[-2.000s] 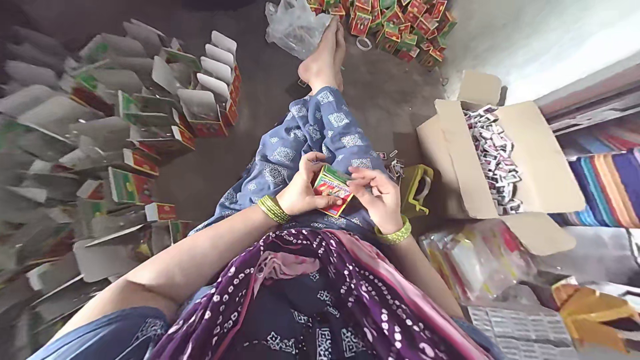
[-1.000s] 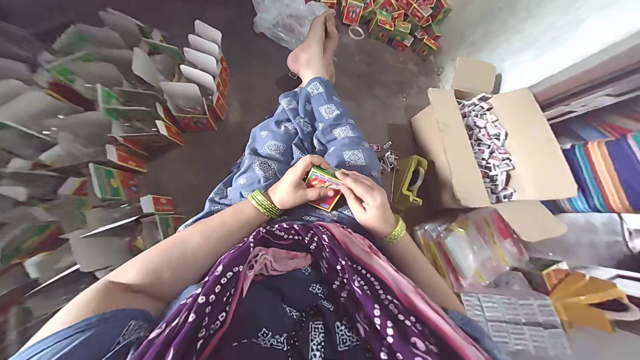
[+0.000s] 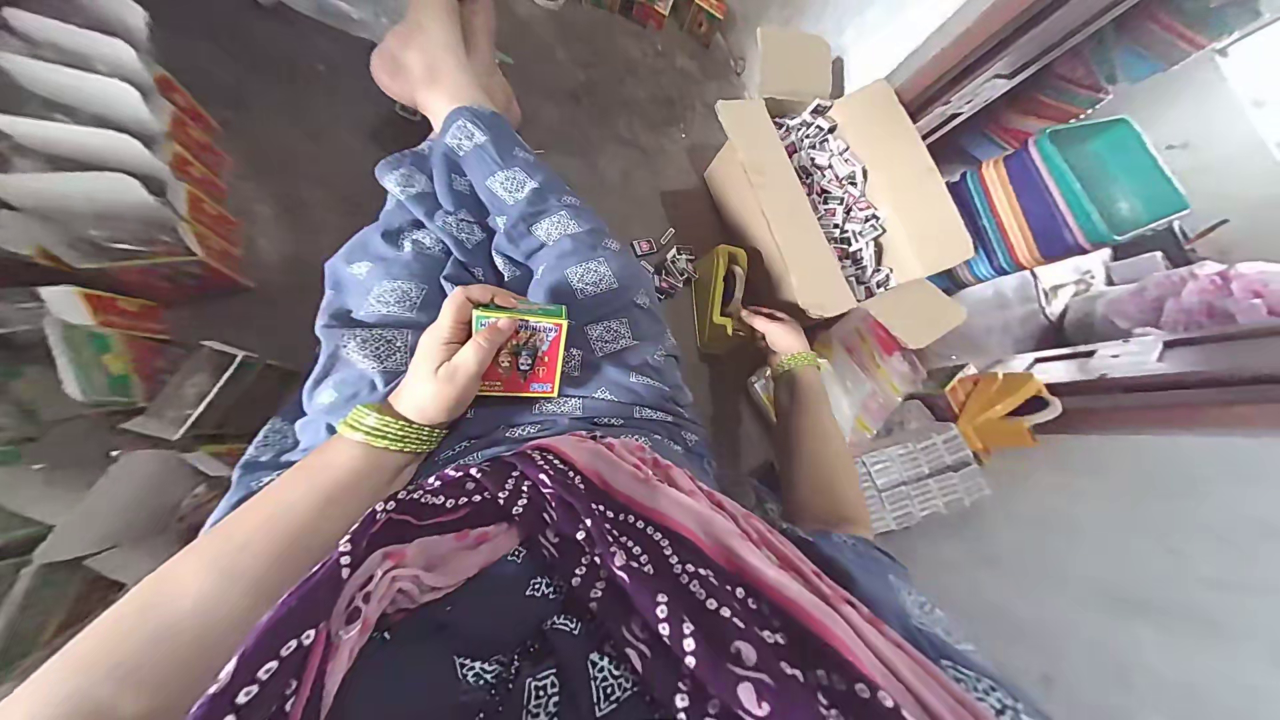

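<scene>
My left hand (image 3: 455,355) holds a small printed cardboard box (image 3: 520,370), red and yellow with a green edge, over my lap; its top looks closed. To the right, my right hand (image 3: 775,332) is at the side of a yellow container (image 3: 712,300) on the floor. A roll of clear tape (image 3: 737,290) appears to sit in that container, and my fingertips are near it. Whether they grip anything is not clear. Several small matchboxes (image 3: 675,268) lie loose on the floor between my leg and the yellow container.
An open carton (image 3: 745,200) full of small matchboxes stands beyond my right hand. Stacked coloured plastic trays (image 3: 1110,180) and plastic packets (image 3: 865,365) are at the right. Rows of open printed boxes (image 3: 200,170) stand at the left.
My right hand has left the small box and moved right to the yellow container. My left hand still holds the box. The box's printed face now shows more fully.
</scene>
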